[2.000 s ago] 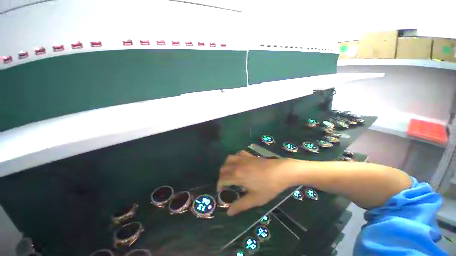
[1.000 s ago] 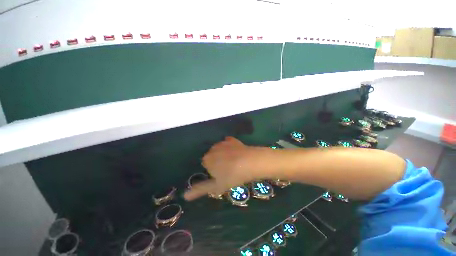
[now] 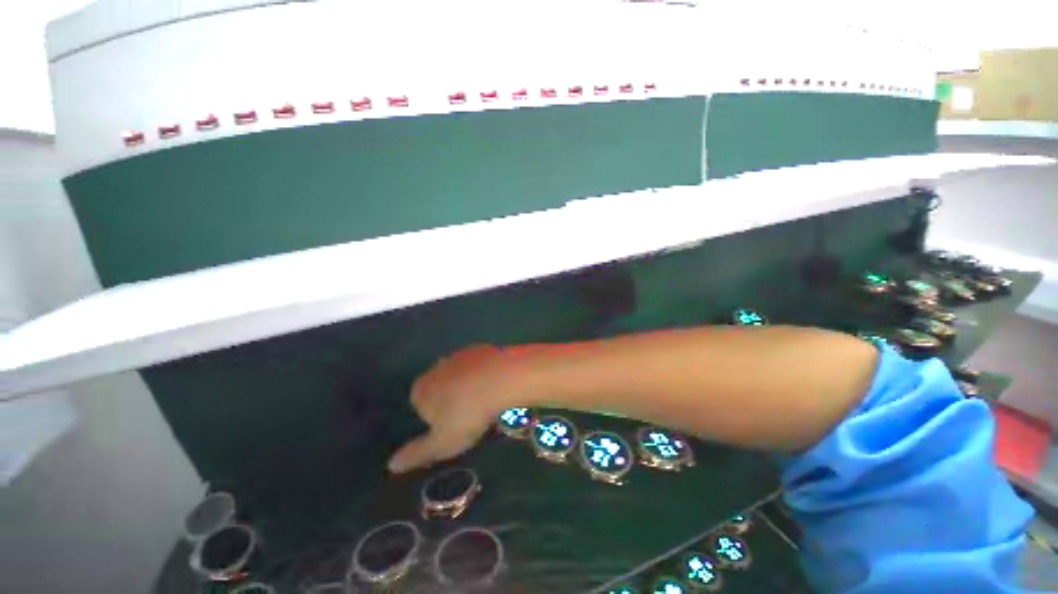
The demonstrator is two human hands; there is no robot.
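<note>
My right hand [image 3: 455,406] reaches in from the right over the green-matted shelf [image 3: 528,511], thumb and fingers bent downward. Whatever lies under the fingers is hidden, so I cannot tell whether it grips a watch. Just right of it, lit watch heads with cyan digits [image 3: 607,455] lie in a short row, partly under my forearm. A dark watch head [image 3: 450,493] lies just below my thumb. More dark watch heads [image 3: 385,550] lie nearer to me, and another dark one [image 3: 225,550] lies at the left. My left hand is not in view.
A white shelf edge [image 3: 348,273] runs above my arm. Red plugs [image 3: 323,108] line the upper rail. More lit watches [image 3: 701,569] are on a lower level. At the right are more watch heads [image 3: 917,338], a red tray [image 3: 1021,441] and a cardboard box [image 3: 1015,87].
The view has swung left. My right hand has moved left along the watches. More watch heads beside it now show lit digits; earlier, several there were dark.
</note>
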